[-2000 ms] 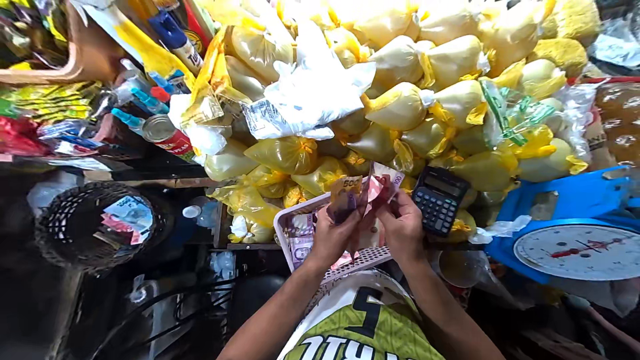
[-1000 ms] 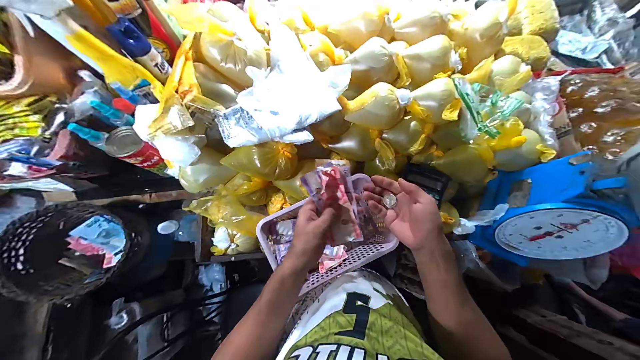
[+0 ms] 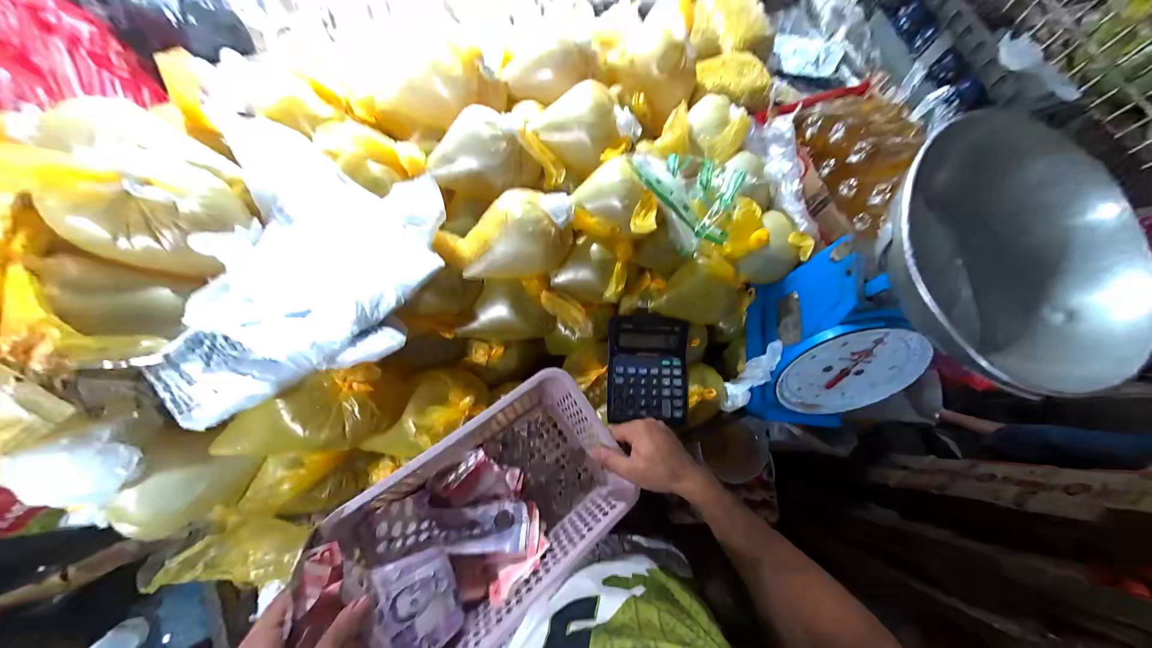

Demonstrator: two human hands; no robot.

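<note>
A pale pink plastic basket lies tilted at my lap, holding crumpled banknotes and coins at its far end. My right hand grips the basket's far right rim with thumb and fingers. At the bottom left edge, partly cut off, my left hand has folded reddish banknotes between its fingers, by the basket's near left end. A black desk calculator stands just beyond my right hand, against the bags.
Tied yellow plastic bags are piled across the front, with a white plastic bag on them. At right stand a blue dial scale and its round metal pan. Wooden slats lie lower right.
My right hand, which showed a coin on its open palm, now grips the basket rim. The banknotes and my left hand have moved to the lower left. The view has shifted, bringing the scale's pan in.
</note>
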